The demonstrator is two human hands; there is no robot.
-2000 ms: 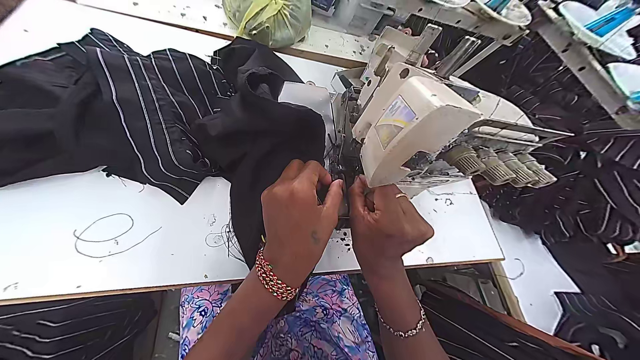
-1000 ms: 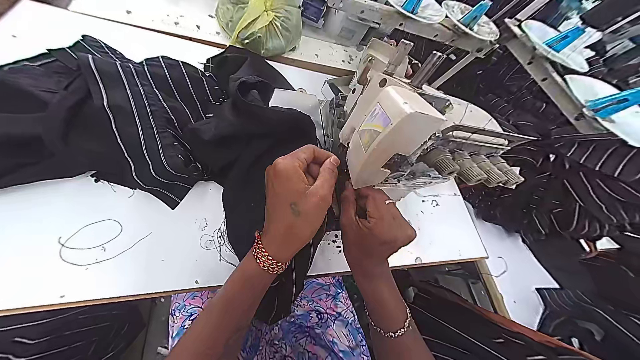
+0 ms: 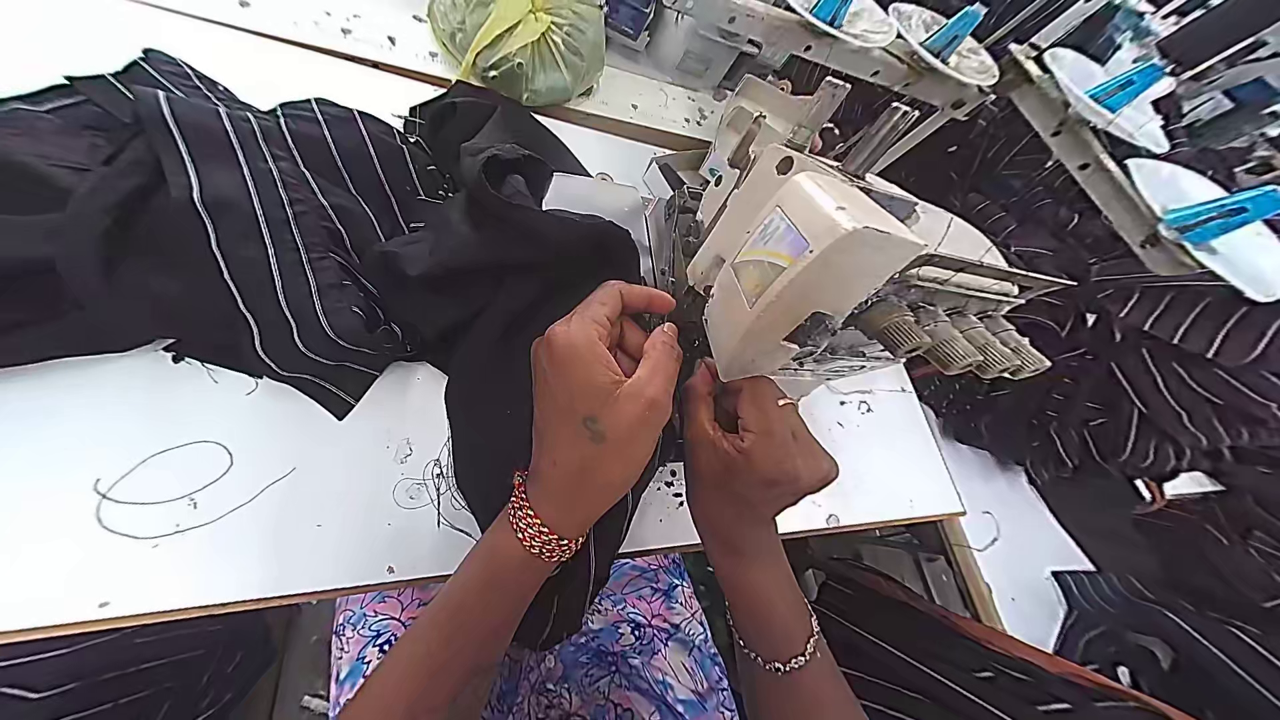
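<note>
An overlock sewing machine [image 3: 800, 260] with a pale housing and several tension dials [image 3: 950, 335] stands right of centre. My left hand [image 3: 605, 390] is at its needle area, thumb and forefinger a little apart; whether a thread lies between them is too small to tell. Just right of it and lower, my right hand [image 3: 750, 440] has its fingers curled and fingertips pinched under the machine head; what they pinch is hidden. A black garment with white stripes [image 3: 270, 230] spreads leftward over the white table, and its plain black part [image 3: 530, 270] lies beside my left hand and hangs over the front edge.
Loose thread [image 3: 165, 490] lies on the white table [image 3: 330, 530]. A tied yellow-green plastic bag [image 3: 530, 50] sits behind the garment. Thread stands with white discs and blue holders [image 3: 1215, 215] are at the upper right. More striped dark cloth [image 3: 1180, 350] lies to the right.
My left hand's thumb and forefinger have come apart from their closed pinch of a second ago. My right hand stays low by the machine head. The garment has not plainly moved.
</note>
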